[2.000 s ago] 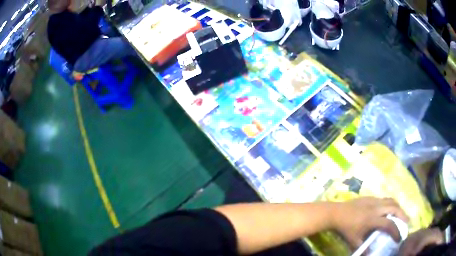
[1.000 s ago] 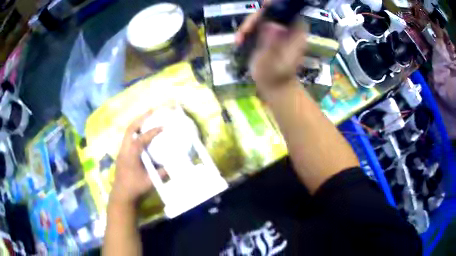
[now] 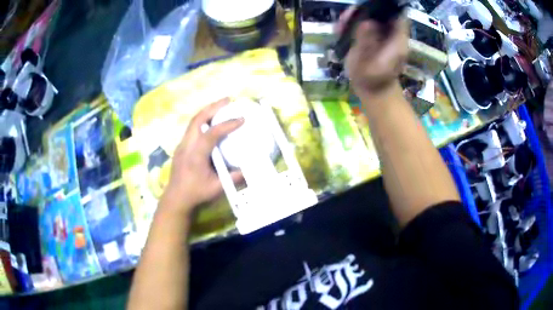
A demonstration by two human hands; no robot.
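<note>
A glossy white camera housing [image 3: 276, 192] with two long arms and slots lies on the yellow film-wrapped pad [image 3: 176, 97], its flat end towards me. A round white shell [image 3: 245, 136] sits between its arms. My left hand [image 3: 197, 160] grips the housing's left side, fingers over the shell. My right hand [image 3: 377, 54] is raised at the screw feeders [image 3: 424, 39], closed around the black electric screwdriver [image 3: 382, 11]. The screwdriver is blurred and its bit cannot be made out.
A round tub [image 3: 239, 18] with whitish top stands behind the pad, a crumpled clear bag [image 3: 159, 51] left of it. Camera heads [image 3: 479, 82] stand right of the feeders. A blue parts crate [image 3: 536, 242] full of black-and-white units is at the right, printed sheets [image 3: 63, 233] at the left.
The view has swung from the bench's left side to the pad and feeders. Since one second ago, my left hand still holds the housing and my right hand stays at the feeders with the screwdriver.
</note>
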